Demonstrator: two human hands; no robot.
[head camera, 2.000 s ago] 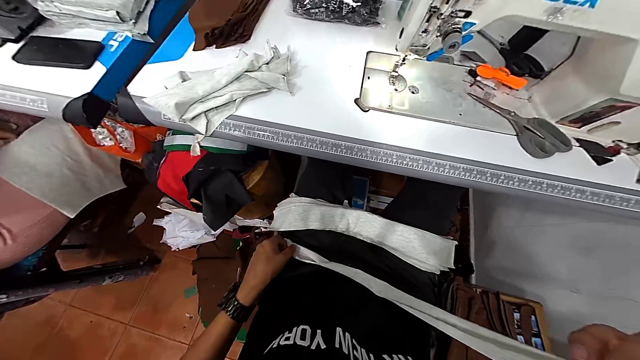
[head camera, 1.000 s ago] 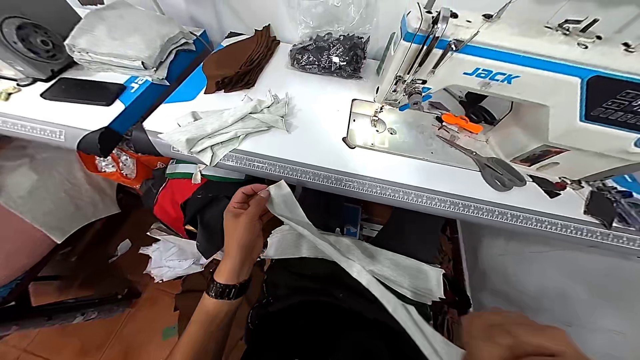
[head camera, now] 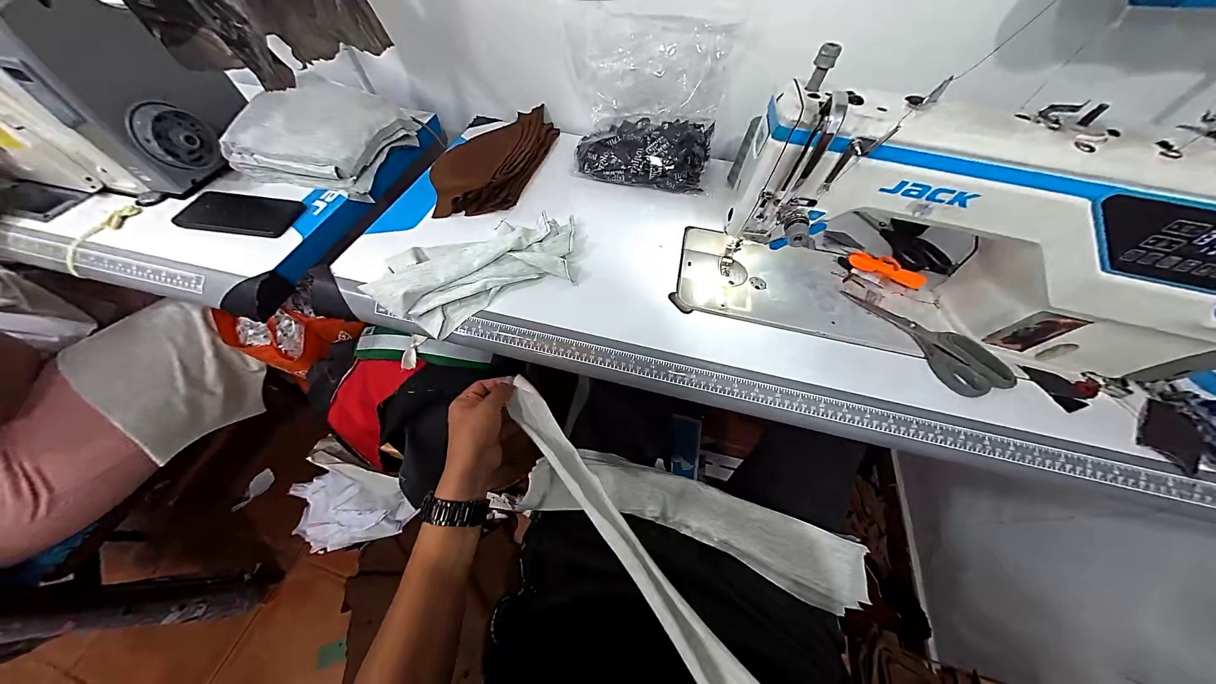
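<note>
My left hand [head camera: 477, 418], with a dark watch on its wrist, pinches one end of a long light-grey fabric strip [head camera: 608, 522] just below the table edge. The strip runs down to the right and leaves the frame at the bottom. My right hand is out of view. Another light-grey fabric piece [head camera: 722, 513] lies across my lap on black cloth [head camera: 665, 608]. Crumpled light-grey strips [head camera: 484, 271] rest on the table's front edge. To their right stands a Jack sewing machine [head camera: 950, 180], its lamp lit over the needle plate [head camera: 731, 271].
Grey-handled scissors [head camera: 950, 356] and an orange-handled tool [head camera: 883, 270] lie by the machine. Farther left are brown fabric pieces [head camera: 494, 161], a bag of dark labels [head camera: 646, 152], a black phone [head camera: 237, 214] and folded grey cloth [head camera: 313, 133]. A person's clothed leg [head camera: 76, 456] is at the left.
Two seconds ago my left hand was low over my lap; it rose toward the table edge with the strip's end. My right hand, seen at the lower right before, has left the view.
</note>
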